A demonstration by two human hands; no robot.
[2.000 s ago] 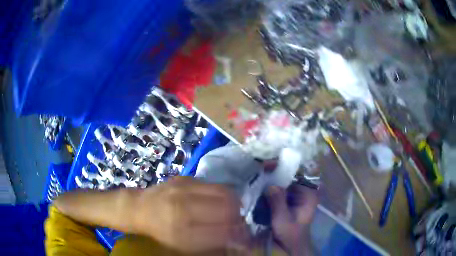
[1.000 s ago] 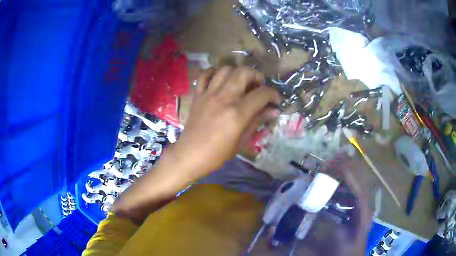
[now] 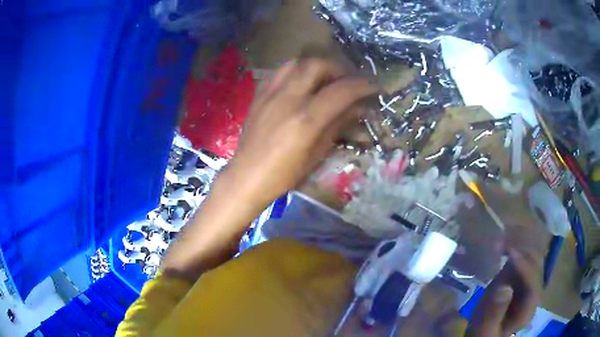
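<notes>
The white model scooter body (image 3: 388, 280) is at the lower centre, over my lap. It has a dark seat-like centre, a white rounded head (image 3: 432, 257), dark handlebar grips on both sides and thin silver rods pointing down. My right hand (image 3: 510, 293), blurred at the lower right, holds it; the exact contact is unclear. My left hand (image 3: 296, 112) is over the bench, palm down with curled fingers, beside loose dark-and-chrome parts (image 3: 408, 108). Its fingertips are blurred, so I cannot tell whether it holds something.
A large blue crate (image 3: 52, 131) stands at the left, above rows of white bodies (image 3: 171, 210). A red sheet (image 3: 217, 105) lies beside it. Pale scraps (image 3: 401, 197) lie at the bench edge. Clear bags (image 3: 408, 26) are at the back, blue-handled pliers (image 3: 575, 230) at the right.
Compared with two seconds ago, my left hand has left the body and moved over the bench. Since one second ago, the body has shifted slightly right in view, and my right fingers show more clearly.
</notes>
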